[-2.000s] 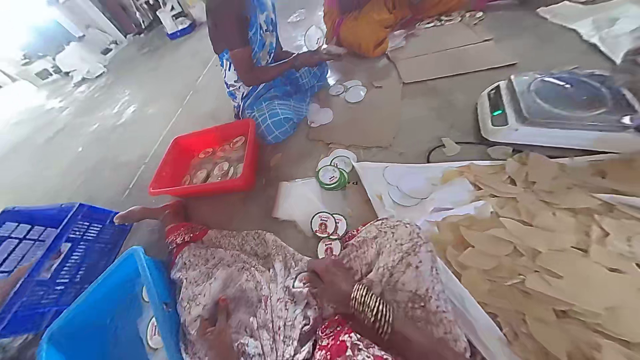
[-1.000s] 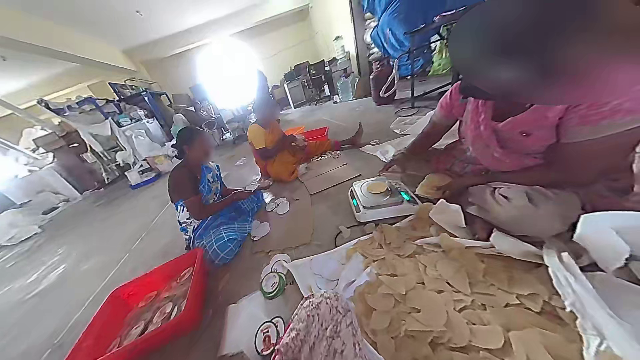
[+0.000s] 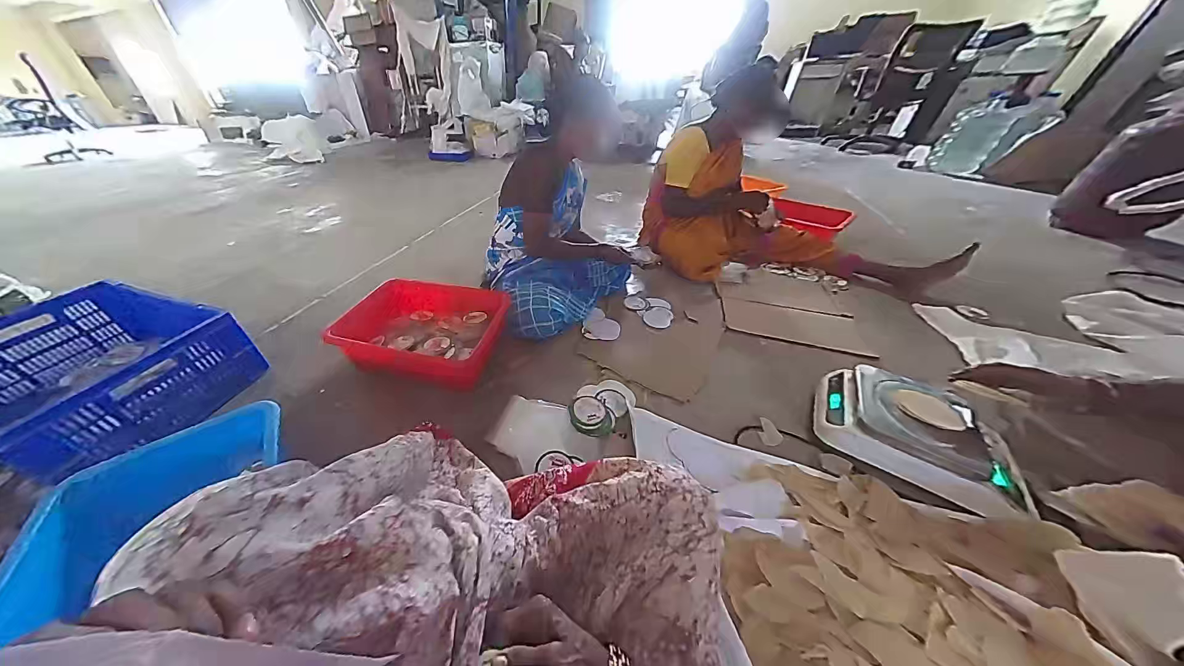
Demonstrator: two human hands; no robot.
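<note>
My left hand [image 3: 176, 612] is low at the left, over the patterned cloth [image 3: 351, 536] on my lap; its fingers are partly cut off. My right hand [image 3: 546, 633], with a bangle at the wrist, rests against the cloth at the bottom middle; its grip is hidden. Past my knees, several round printed discs [image 3: 615, 400] and a green-edged round stack [image 3: 592, 416] lie by a white sheet [image 3: 541, 427]. To the right spreads a heap of thin tan pieces [image 3: 860, 573]. Beyond it, a digital weighing scale [image 3: 888, 453] carries a pale round piece [image 3: 929, 409].
A light blue tub [image 3: 148, 499] and a dark blue crate [image 3: 120, 370] stand at my left. A red tub [image 3: 416, 365] holds round discs. Two people [image 3: 555, 250] [image 3: 731, 203] sit on the floor ahead, near flat cardboard [image 3: 795, 319] and scattered discs.
The view has swung up strongly since the first earlier frame. The person in pink by the scale one second ago is no longer seen there, and a pale round piece remains on the scale.
</note>
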